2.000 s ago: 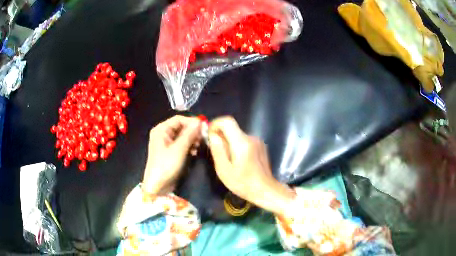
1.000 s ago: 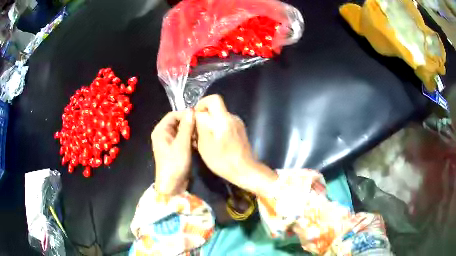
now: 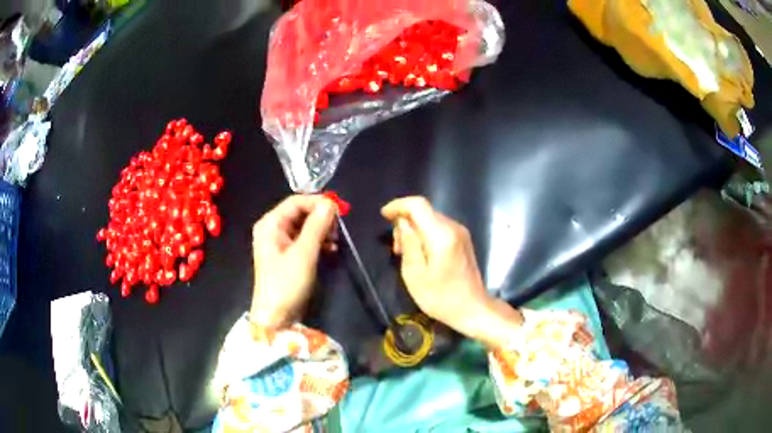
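My left hand pinches a small red piece at the upper end of a thin metal rod. The rod slants down to a yellow coil at the table's near edge. My right hand is to the right of the rod, apart from it, with its fingers curled; whether it holds anything small cannot be told. A heap of glossy red pieces lies at left. A clear plastic bag with more red pieces lies open just beyond my left hand.
Black sheeting covers the table. A yellow plush skin with a blue-white tag lies at upper right. A clear packet is at lower left, and a blue basket is at the left edge. Dark plastic lies at lower right.
My hands were together at the bag's near end; now my right hand has moved right and down, away from my left. The rod and the red piece at its top now show.
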